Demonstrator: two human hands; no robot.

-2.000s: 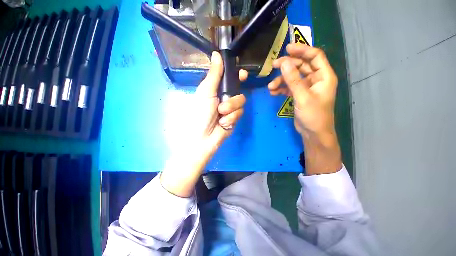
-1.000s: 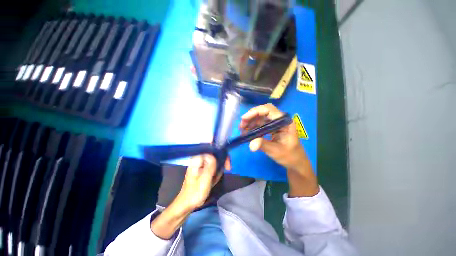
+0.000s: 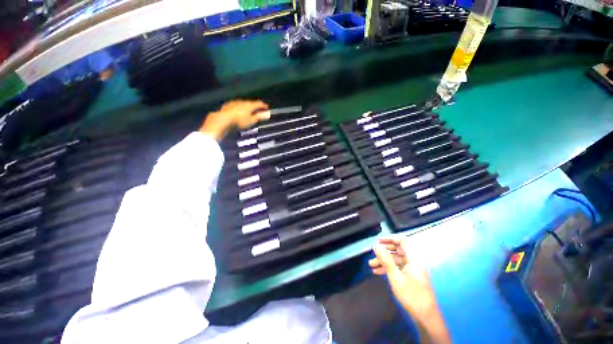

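My left hand point(image 3: 235, 116) is stretched out to the far end of a black ridged parts tray point(image 3: 306, 250). Its fingers are closed on the silver-white end of a folded black tripod point(image 3: 285, 110) at the tray's farthest slot. Whether the tripod lies fully in the slot cannot be told. Several more folded tripods lie in a row in this tray, silver-white ends towards the left. My right hand point(image 3: 400, 272) is empty, its fingers loosely curled, over the near edge of the blue table.
A second tray point(image 3: 401, 220) of tripods lies to the right on the green bench point(image 3: 538, 121). Darker trays point(image 3: 101, 195) lie at the left. A clear and yellow tube point(image 3: 466, 54) hangs above the bench. The blue machine table point(image 3: 457, 269) is at the lower right. A blue bin point(image 3: 346, 27) stands behind.
The view has turned left from the machine to the trays. The opened tripod is no longer seen spread between my hands; my left hand has reached out to the far slot. My right hand is empty.
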